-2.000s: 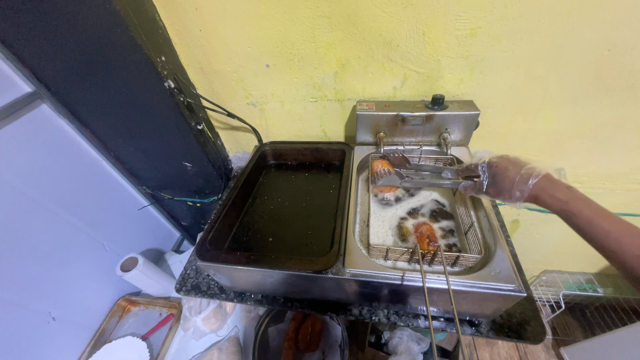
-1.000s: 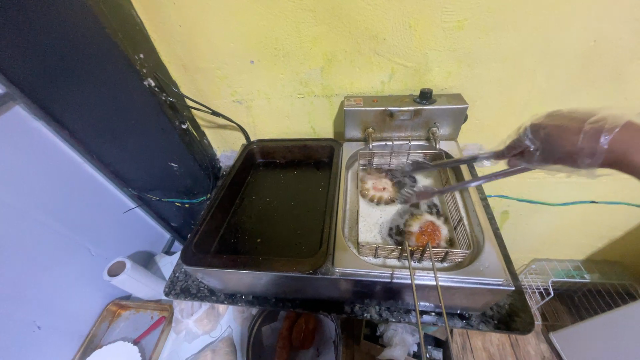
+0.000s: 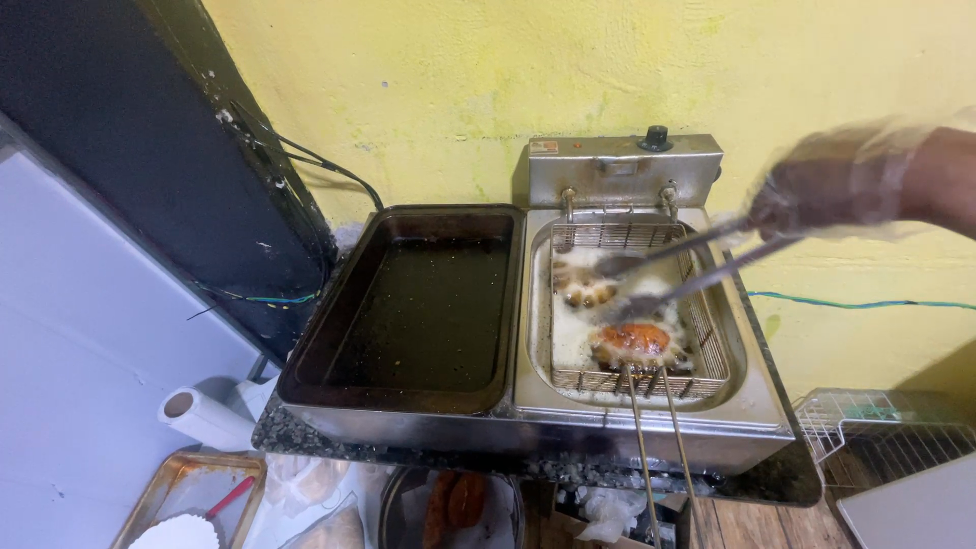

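Note:
My right hand (image 3: 831, 187), in a clear plastic glove and blurred, holds metal tongs (image 3: 705, 267) from the right. The tongs' two tips are apart over the bubbling oil in the wire fryer basket (image 3: 713, 351). A browned piece of food (image 3: 633, 339) floats near the front of the basket, just below the lower tip. Another piece, pale with foam around it (image 3: 583, 290), lies at the back left. The basket sits in the stainless steel electric fryer (image 3: 762, 412), its long wire handles pointing toward me. My left hand is out of view.
A dark rectangular pan (image 3: 427, 320) stands left of the basket. Below the granite counter (image 3: 320, 442) are a round container with fried pieces (image 3: 457, 503), a metal tray (image 3: 164, 476), a paper roll (image 3: 206, 415) and plastic bags. A white wire rack (image 3: 877, 419) is at the right.
The tongs, earlier at the left food piece, have pulled back to the right with my right hand. The pieces in the oil have shifted. The view has moved slightly.

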